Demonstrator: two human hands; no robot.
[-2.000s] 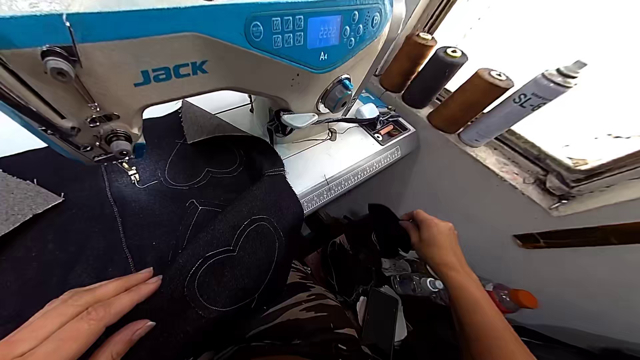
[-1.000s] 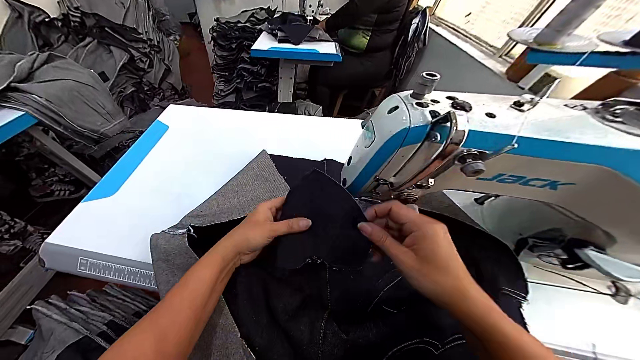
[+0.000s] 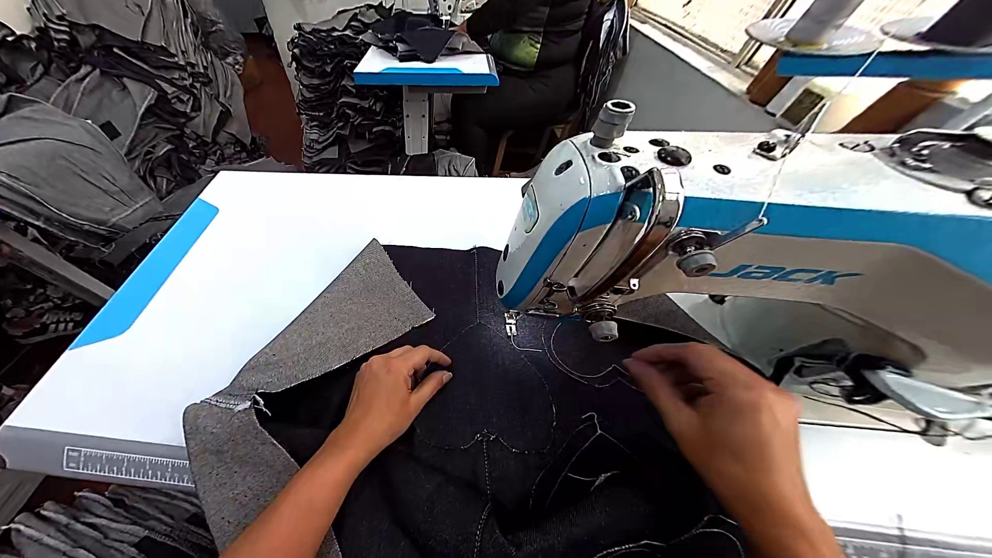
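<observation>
A dark denim piece (image 3: 496,387) with stitched curved outlines lies on the sewing machine's table, its grey underside (image 3: 333,318) folded up at the left. A heart-shaped dark denim patch (image 3: 488,380) lies flat on it, just in front of the presser foot (image 3: 511,324). At the patch's left edge rests my left hand (image 3: 395,391), thumb and index finger a little apart. My right hand (image 3: 721,418) hovers over the cloth to the right, fingers bent and slightly blurred; whether it pinches anything is hidden. The Jack sewing machine (image 3: 744,232) stands above the cloth.
Piles of grey and black cloth (image 3: 124,116) fill the far left. Behind, a person (image 3: 535,70) sits beside another small worktable (image 3: 426,75). Thread spools (image 3: 825,23) stand at the upper right. A ruler strip (image 3: 128,465) runs along the near table edge.
A second ago both hands held the dark patch up; now it lies flat on the denim. My right hand has moved right, off the patch. The view swung left since the first frame.
</observation>
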